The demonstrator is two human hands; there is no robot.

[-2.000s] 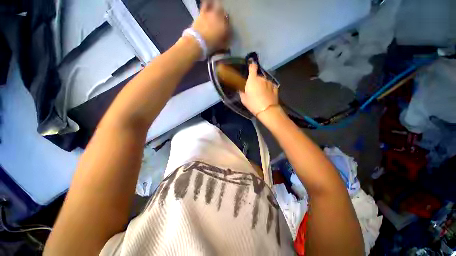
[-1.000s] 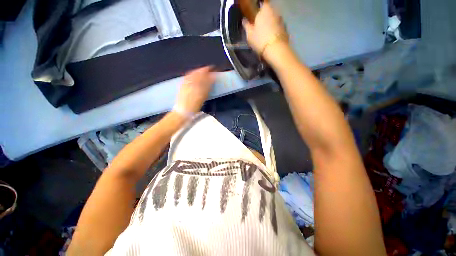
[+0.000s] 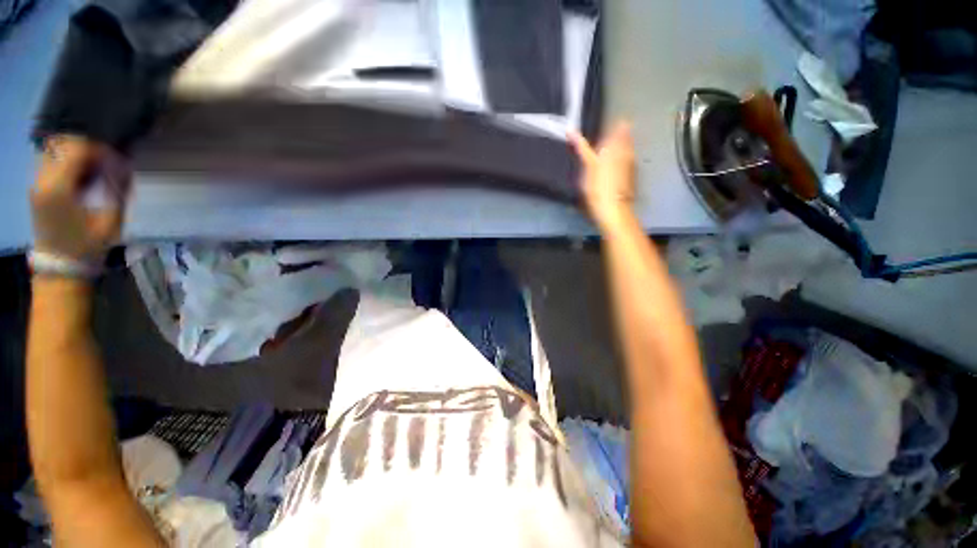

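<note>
A dark garment (image 3: 354, 145) lies inner side up on the pale blue table, its pale interlining (image 3: 375, 48) showing above a long dark band along the near edge. The band is blurred. My left hand (image 3: 80, 198) holds the garment's near left corner. My right hand (image 3: 609, 171) is at the garment's right edge, fingers on the band's end; the grip is blurred. The steam iron (image 3: 729, 150), with a brown handle, stands on the table to the right of my right hand, touched by neither hand.
A blue hose (image 3: 932, 264) runs right from the iron. White scraps (image 3: 838, 102) and dark cloth lie behind the iron. The table's front edge (image 3: 429, 227) runs across. White cloth (image 3: 241, 294) hangs below it. Heaps of fabric and bags (image 3: 846, 417) lie at the lower right.
My right hand has let go of the iron, which now stands further right, and has moved to the garment's right edge. My left hand has moved far left to the garment's corner.
</note>
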